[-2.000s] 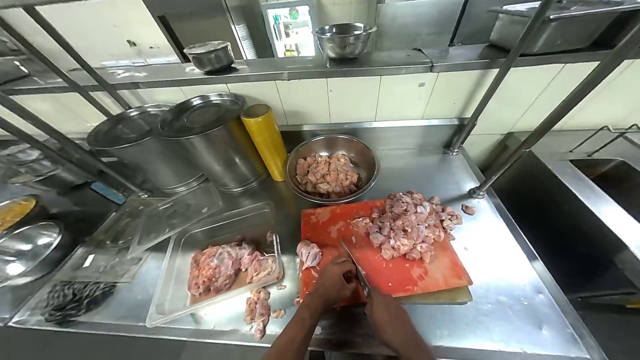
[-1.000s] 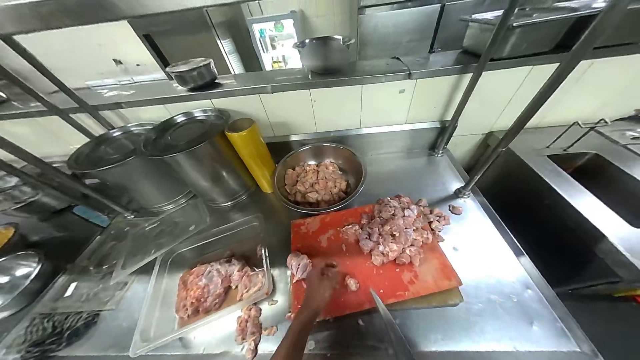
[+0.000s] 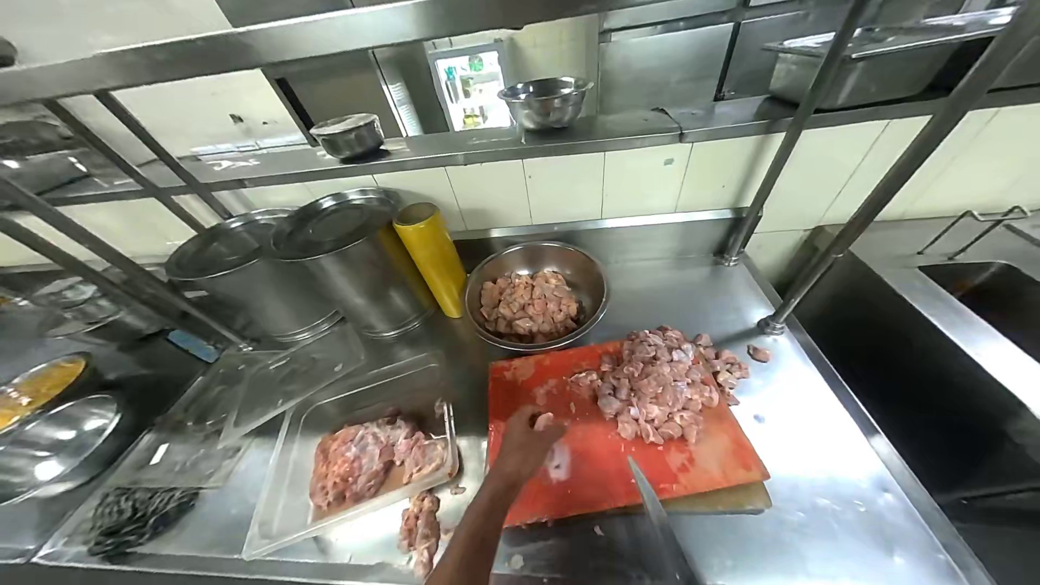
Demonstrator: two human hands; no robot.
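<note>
My left hand [image 3: 528, 443] is over the left half of the red cutting board [image 3: 585, 487], its fingers closed on a small meat piece [image 3: 543, 421]. A knife [image 3: 650, 496] reaches in from the bottom edge, its tip over the board's front part; the hand on its handle is out of view. Cut raw meat [image 3: 662, 382] is heaped on the board's right half. Behind the board, a steel bowl [image 3: 597, 313] holds more cut pieces. A clear plastic tray [image 3: 284, 487] at the left contains larger raw meat [image 3: 366, 463]. Meat strips [image 3: 420, 532] lie beside the tray.
Two lidded steel pots [image 3: 357, 272] and a yellow roll [image 3: 435, 260] stand behind the tray. Clear lids [image 3: 301, 378] lie near the pots. Steel posts [image 3: 772, 325] rise at the back right, below a shelf [image 3: 455, 146] with bowls. A sink unit [image 3: 934, 301] is at the far right.
The meat piece at the board's left end, seen earlier, no longer lies there. My left hand has moved up the board and holds a small piece. My right hand, visible two seconds ago, is out of view.
</note>
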